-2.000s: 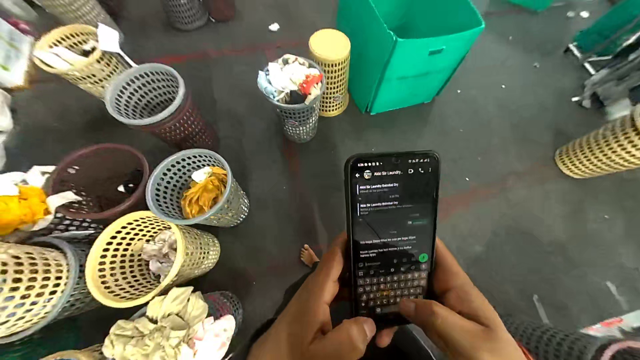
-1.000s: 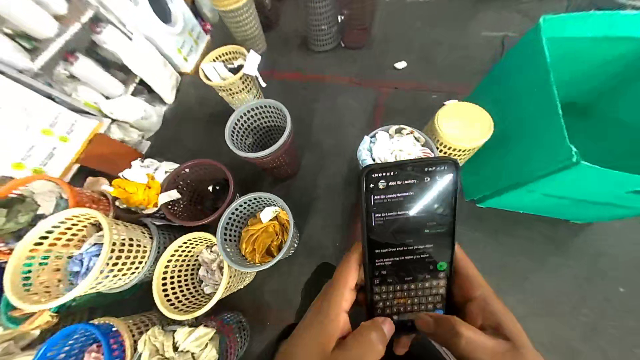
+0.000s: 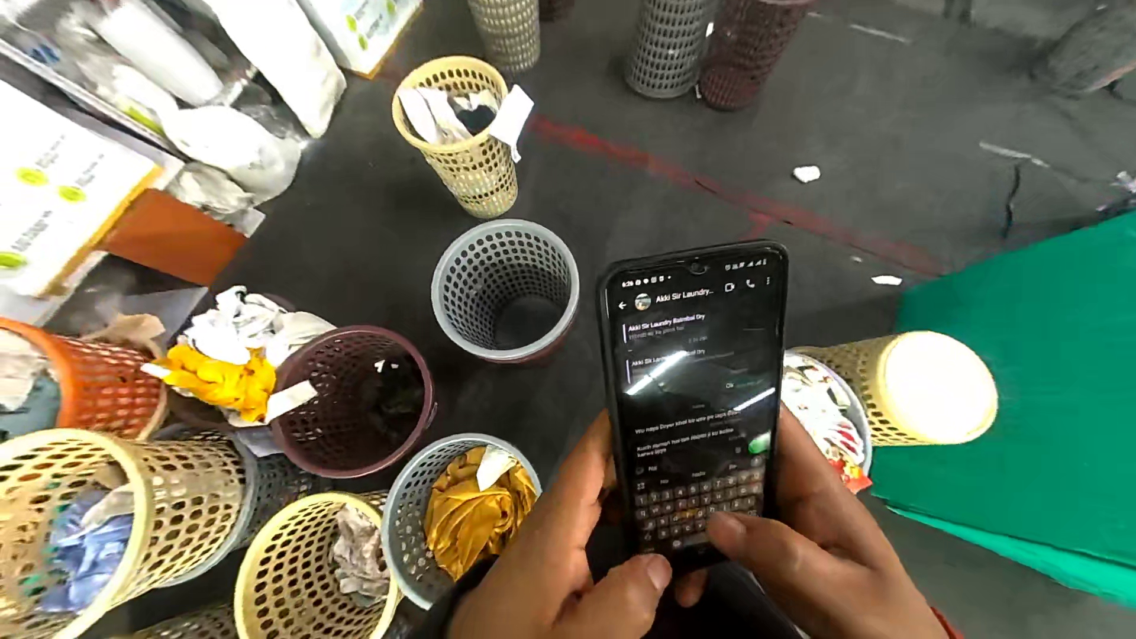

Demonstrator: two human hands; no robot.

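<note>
A black smartphone (image 3: 697,390) is held upright in both hands, its lit screen showing a chat and a keyboard. My left hand (image 3: 564,559) grips its left edge, the thumb by the lower left corner. Around the right edge wraps my right hand (image 3: 821,541), its thumb over the lower part of the keyboard. Just left of my left hand stands a grey perforated plastic basket (image 3: 399,497) holding mustard-yellow cloth. Behind the phone's right side, partly hidden, is a basket of mixed cloth (image 3: 825,399).
Several perforated baskets stand about: a grey one (image 3: 506,226), a maroon one (image 3: 355,333), cream ones (image 3: 457,164) with cloth, and an orange one (image 3: 106,382). An upturned cream basket (image 3: 936,388) adjoins a large green bin (image 3: 1029,399). Plastic-wrapped bundles (image 3: 235,151) lie upper left.
The view has swung left, bringing more baskets and the wrapped bundles into sight. Both hands still hold the phone; the right thumb has moved a little over the keyboard.
</note>
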